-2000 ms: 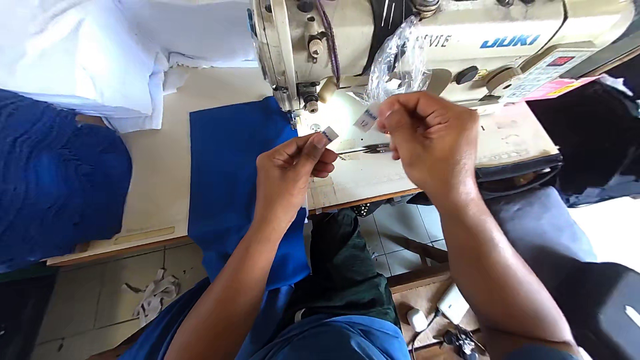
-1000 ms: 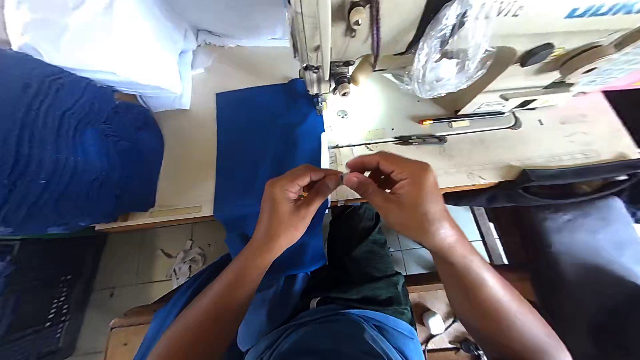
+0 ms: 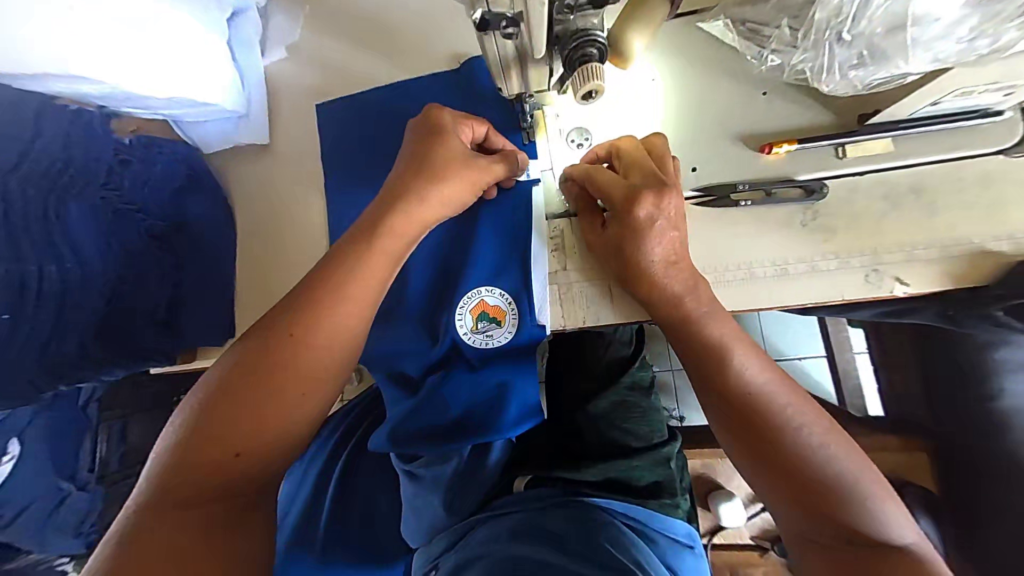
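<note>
A blue fabric panel [image 3: 448, 256] with a round printed emblem [image 3: 486, 318] lies under the presser foot [image 3: 526, 120] of a sewing machine and hangs over the table's front edge. A white strip [image 3: 541, 264] runs along its right edge. My left hand [image 3: 464, 164] pinches a small white label [image 3: 529, 171] at that edge, just in front of the presser foot. To the right, my right hand [image 3: 628, 200] is over the machine bed with its thumb and fingertips together; whether something thin is between them cannot be told.
Black thread snips [image 3: 756, 193] and a pen [image 3: 880, 132] lie right of my right hand. Clear plastic wrapping [image 3: 872, 40] is at the back right. Stacked dark blue fabric [image 3: 112, 248] and white fabric [image 3: 128, 64] cover the left side.
Two seconds ago each hand held a small label above the table; one second ago the fingertips met. Now the hands are apart, with my left hand and a label at the fabric edge. The view is closer.
</note>
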